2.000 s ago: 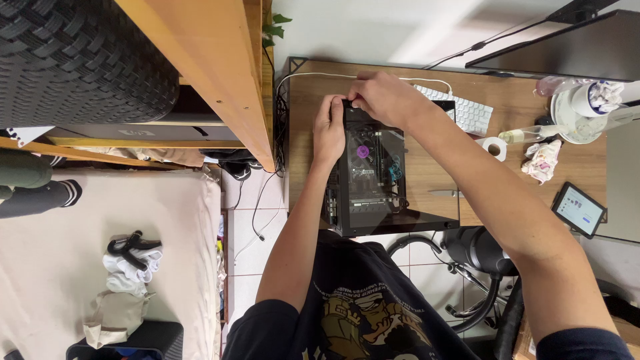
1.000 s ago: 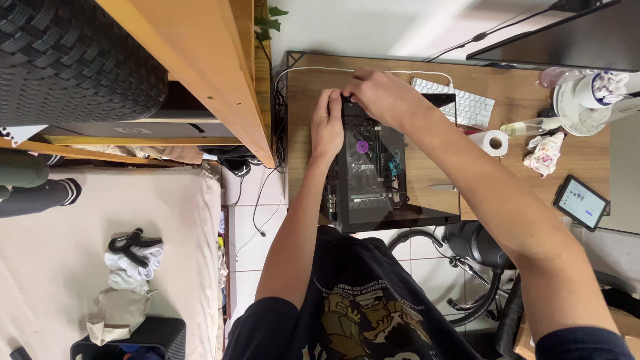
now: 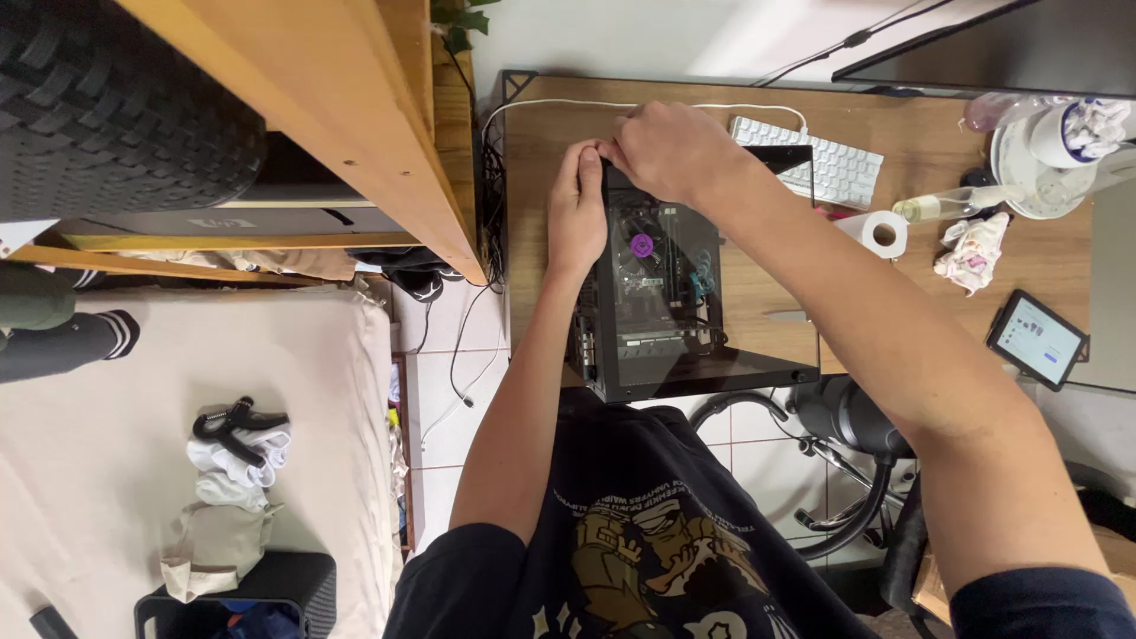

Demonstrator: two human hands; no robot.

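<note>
A black desktop computer case [image 3: 621, 382] with a see-through side panel [image 3: 754, 364] stands at the near left part of the wooden desk [image 3: 754, 311]. Through the panel show a fan with a round purple emblem [image 3: 641, 246], boards and teal cables [image 3: 703, 273]. My left hand [image 3: 581, 209] rests along the far left edge of the case, thumb up. My right hand [image 3: 670, 151] bends over the far left corner of the case, its fingertips close to the left hand's. What lies under the right fingertips is hidden, so a hold on the panel or a small part cannot be told.
Right of the case are a white keyboard [image 3: 834, 164], a paper roll [image 3: 874, 232], a bottle [image 3: 941, 206], crumpled tissue [image 3: 974, 253], stacked plates [image 3: 1047, 191] and a tablet [image 3: 1037, 337]. A monitor [image 3: 994, 53] overhangs the back. An orange wooden frame [image 3: 373, 115] rises at left, beside a bed [image 3: 311, 355].
</note>
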